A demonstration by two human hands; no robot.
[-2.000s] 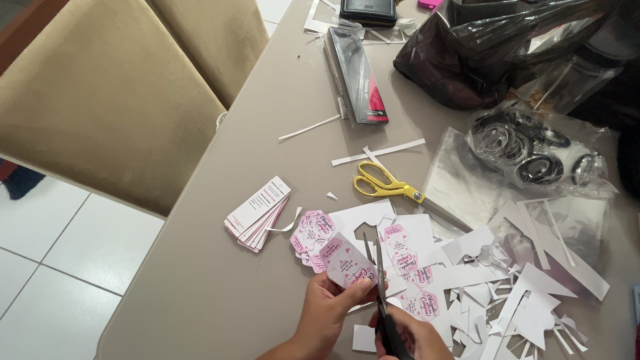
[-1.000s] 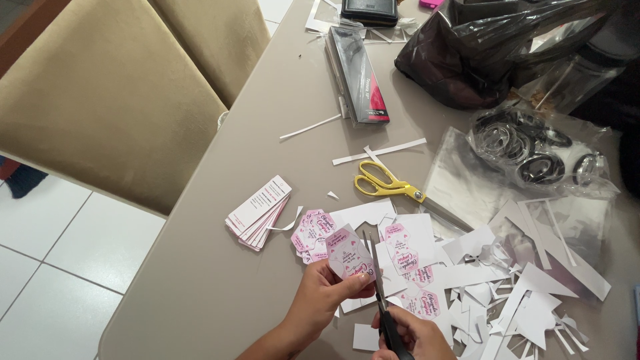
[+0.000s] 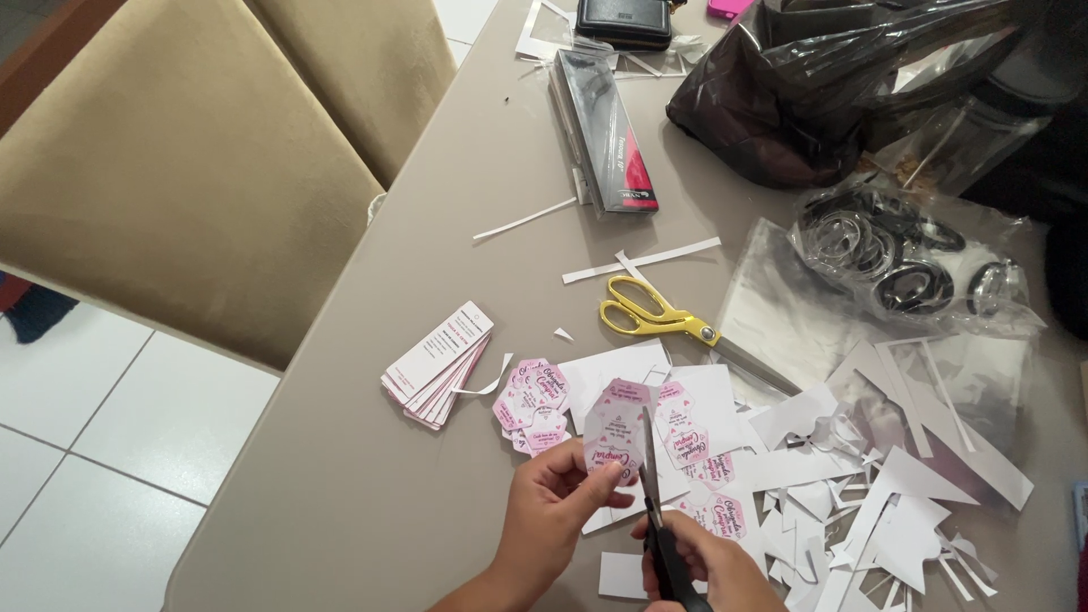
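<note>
My left hand (image 3: 552, 501) pinches a pink printed paper tag (image 3: 614, 429) between thumb and fingers. In my right hand (image 3: 701, 557) are black-handled scissors (image 3: 653, 489), their blades upright along the tag's right edge. Just beyond my left hand lies a small pile of cut pink tags (image 3: 531, 399). Printed sheets with uncut pink shapes (image 3: 684, 425) lie under and right of the scissors. A fanned stack of narrow printed cards (image 3: 438, 361) rests to the left. Yellow-handled scissors (image 3: 659, 319) lie farther back, their blades pointing right.
White paper scraps (image 3: 850, 518) cover the table's right side. Behind them are a clear bag of black and clear rings (image 3: 909, 263) and a dark plastic bag (image 3: 782, 110). A scissors box (image 3: 603, 136) and black wallet (image 3: 625, 21) lie farther back. Beige chairs (image 3: 178, 161) stand left.
The tag in my left hand has turned more upright, and a strip of its right edge now lies at the scissor blades. The other things on the table have not moved.
</note>
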